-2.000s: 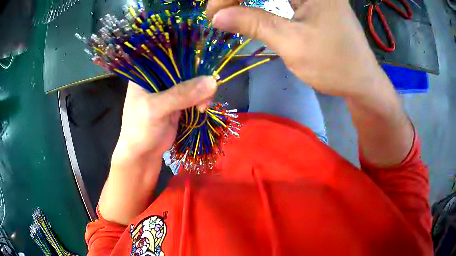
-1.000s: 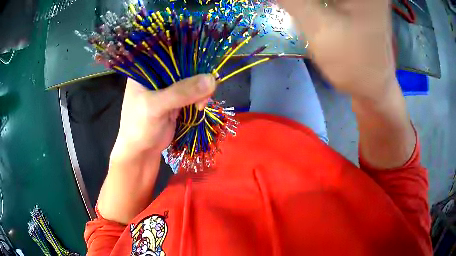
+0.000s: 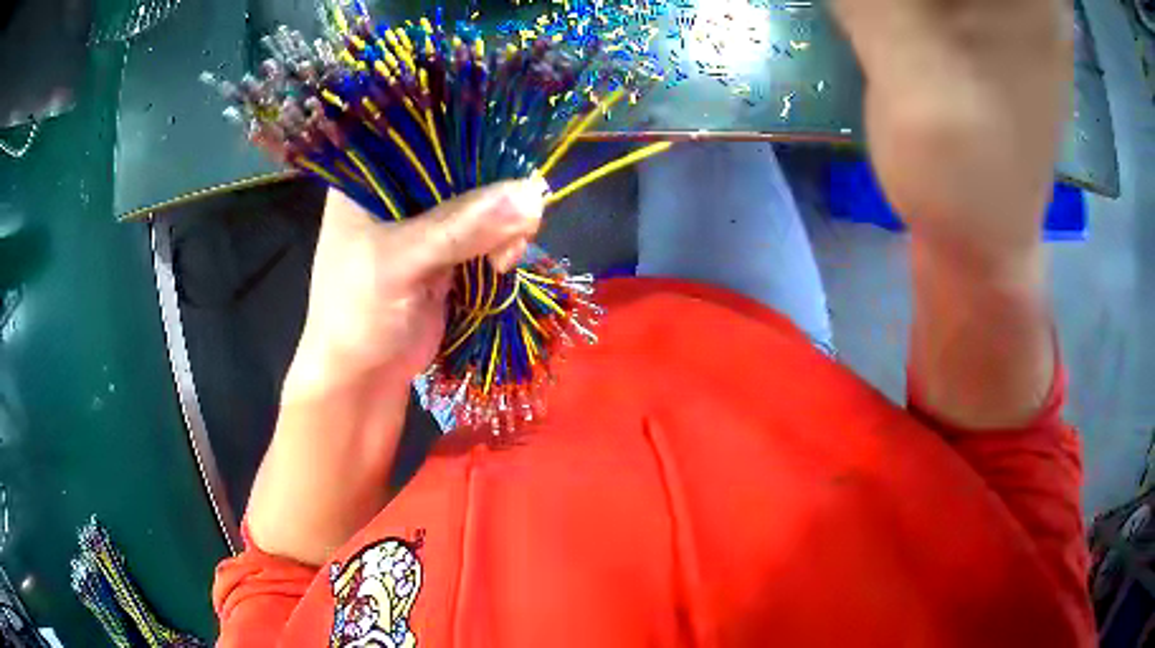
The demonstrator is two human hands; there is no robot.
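Note:
My left hand (image 3: 424, 266) is closed around the middle of a thick wire bundle (image 3: 418, 139), held above my lap. Dark blue and yellow wires fan out above the fist, with silvery tips at the upper left. Two yellow wires stick out to the right of my thumb. The lower end flares below the hand, with red bands and silver tips. My right hand (image 3: 956, 114) is blurred at the upper right, away from the bundle and cut off by the top edge. Its fingers are not visible.
Loose yellow, blue and white bits (image 3: 621, 44) are scattered on the dark mat (image 3: 190, 152) behind the bundle. A blue bin or tray (image 3: 861, 196) shows below the bench edge at right, partly behind my right arm. Spare wires (image 3: 117, 589) lie on the green surface at lower left.
My right hand has moved from beside the bundle's upper right out to the far right and now covers the red-handled pliers. The left hand and bundle have barely moved.

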